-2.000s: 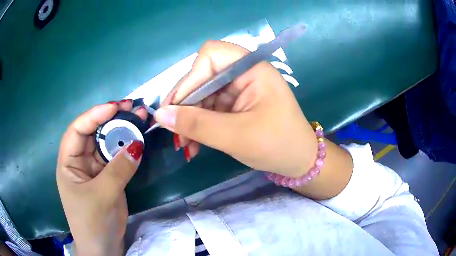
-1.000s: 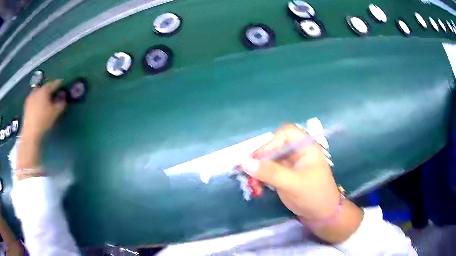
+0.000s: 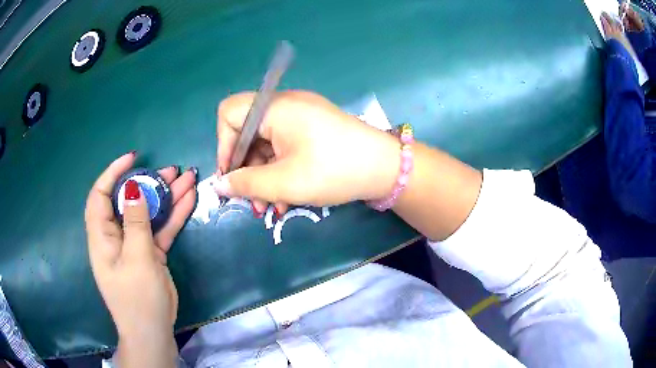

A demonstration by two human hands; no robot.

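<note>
My left hand [image 3: 137, 244] holds a black wheel [image 3: 160, 192] with a white ring and a bluish centre, thumb across its face. My right hand [image 3: 309, 151] holds silver tweezers [image 3: 260, 108] like a pen, their back end up and their tip low beside my thumb. The tip is close to a white backing sheet [image 3: 206, 200] on the green bench, just right of the wheel. White arc stickers [image 3: 296, 218] lie below my right hand. Much of the sheet is hidden under that hand; a corner shows beyond it. The tweezers do not touch the wheel.
Several black wheels [image 3: 139, 28] with pale faces lie on the green bench [image 3: 460, 79] at the upper left. Another person's blue sleeve [image 3: 627, 136] and hands are at the right edge, over a white sheet. The bench's near edge runs in front of my body.
My left hand has come back from the far left row and now holds a wheel. My right hand stays over the sheet with the tweezers, now more upright. The view has shifted.
</note>
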